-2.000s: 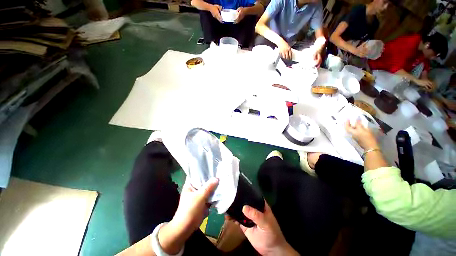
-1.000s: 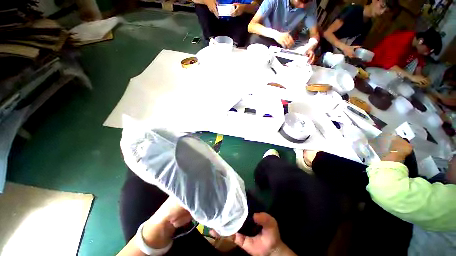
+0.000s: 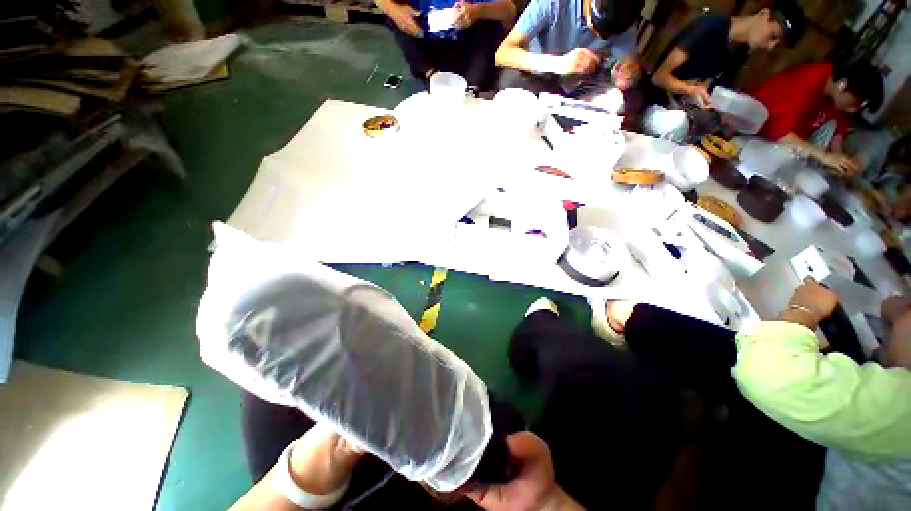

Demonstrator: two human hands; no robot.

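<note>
A long black device with rounded ends lies inside a translucent white protective bag (image 3: 345,349), held slanting over my lap. The device's lower right end (image 3: 499,451) sticks out of the bag. My left hand (image 3: 328,457) is under the bag's lower left side, fingers mostly hidden, and holds the covered device. My right hand (image 3: 524,479) grips the bare end. A thin dark cable shows below the bag, near my left hand.
A white-covered surface (image 3: 330,190) ahead carries plastic tubs (image 3: 593,254), an open white box (image 3: 721,238) and yellow-orange rolls (image 3: 637,176). Several people sit around it; a lime-green sleeve (image 3: 814,384) is close at right. A cardboard sheet (image 3: 90,429) lies on the floor at left.
The bag has been drawn down over most of the device, and its closed end now reaches farther left. My left hand has shifted left under the bag.
</note>
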